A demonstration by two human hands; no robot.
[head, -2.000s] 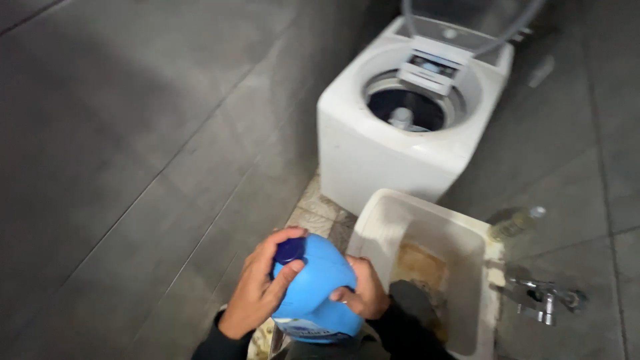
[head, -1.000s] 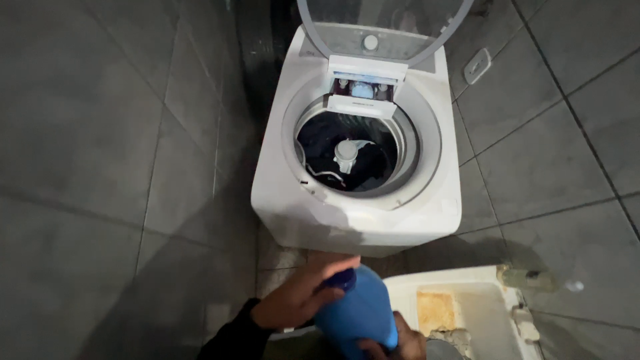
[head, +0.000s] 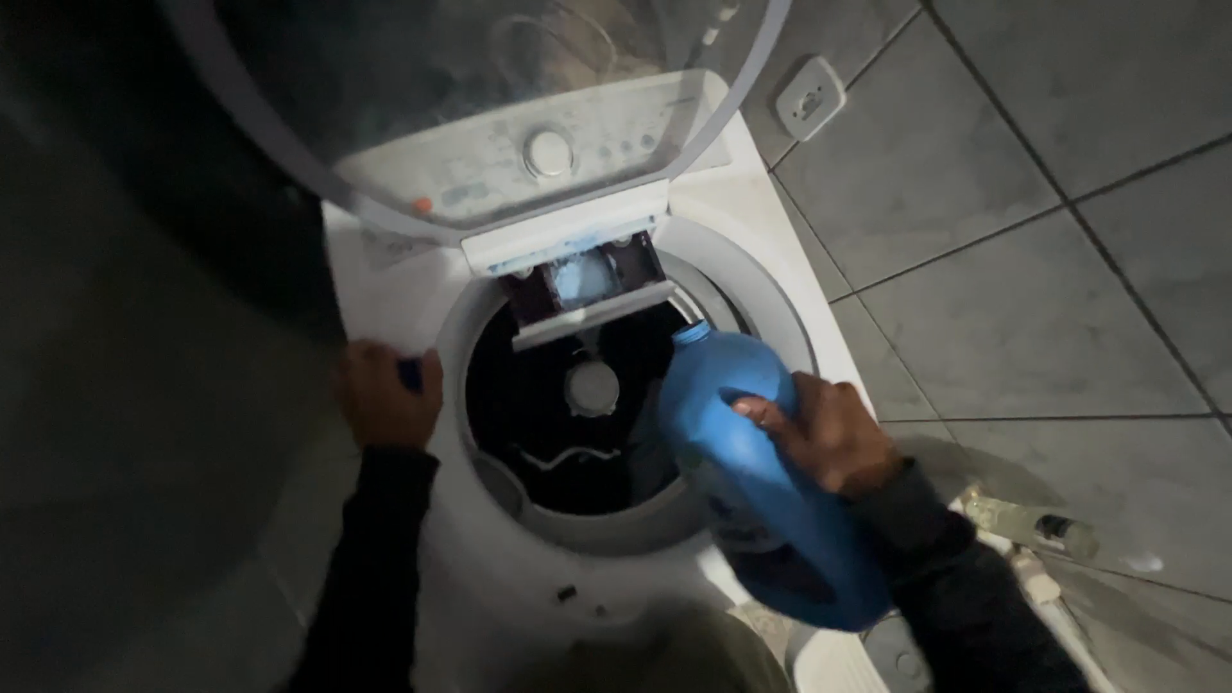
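My right hand [head: 833, 433] grips the handle of a large blue plastic jug [head: 760, 481], which is tilted with its uncapped neck toward the washing machine's drum. At the left of the white top-loading washing machine [head: 385, 294], my left hand [head: 393, 397] holds a dark blue cap [head: 411, 373]. The dispenser drawer [head: 592, 313] is pulled out over the drum, with a pale blue-white substance in its middle compartment. Dark laundry [head: 539, 414] and a pale cord lie around the central agitator [head: 591, 388]. The transparent lid [head: 462, 96] stands raised.
Behind the lid is the control panel with a round knob [head: 549, 154]. A wall socket [head: 811, 98] is on the tiled wall at the right. Below it, a clear bottle [head: 1030, 525] lies by the edge of a white sink [head: 837, 664]. Tiled wall bounds the right side.
The cap has come off the jug and is now in my left hand, which has moved away to the left. My right hand has the jug by its handle. The view is nearer the washing machine.
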